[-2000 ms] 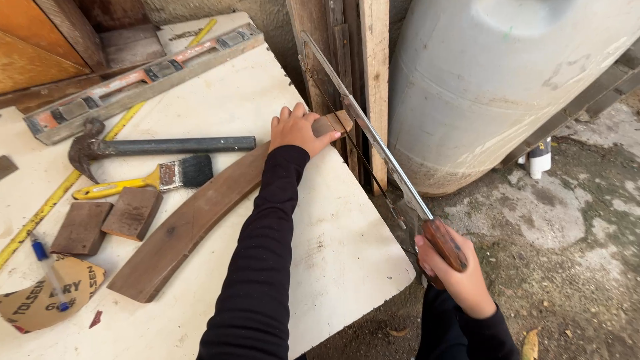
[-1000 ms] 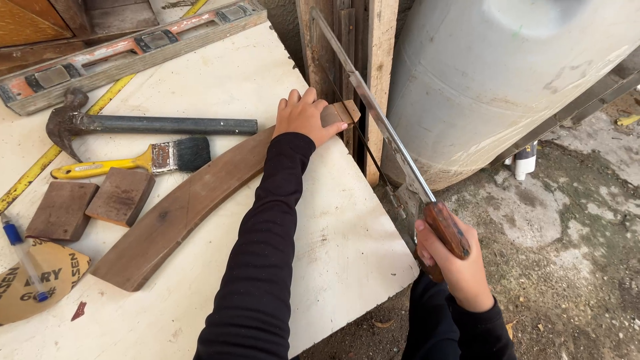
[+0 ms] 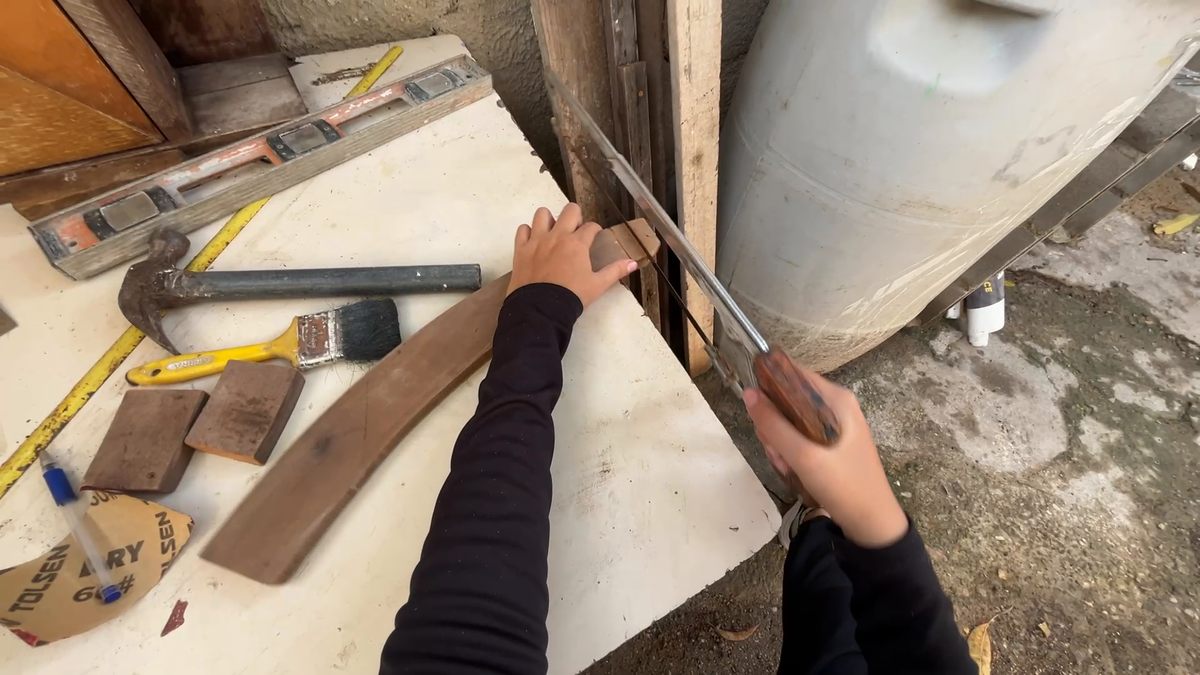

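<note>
A curved brown wooden board [image 3: 366,427] lies diagonally on the white tabletop [image 3: 656,478], its far end sticking out past the edge. Near that end my left hand [image 3: 561,253] presses down on the board, fingers over its top and thumb on the near side. My right hand [image 3: 825,450], right of the table and lower, is wrapped around the wooden handle of a hacksaw [image 3: 694,258]. The saw's thin blade crosses the board's far end, just beyond my left thumb; how deep it sits in the wood cannot be told.
Left of the board lie a claw hammer [image 3: 319,281], a yellow-handled paintbrush [image 3: 272,347], two wooden blocks [image 3: 246,412], a pen [image 3: 80,525] on sandpaper [image 3: 141,553], a spirit level [image 3: 272,159] and a yellow rule [image 3: 89,384]. Planks [image 3: 696,169] and a large plastic barrel [image 3: 900,187] stand beyond the table.
Both hands keep their holds on the board and the saw. The saw stays across the board's end, with only small shifts in its position and tilt.
</note>
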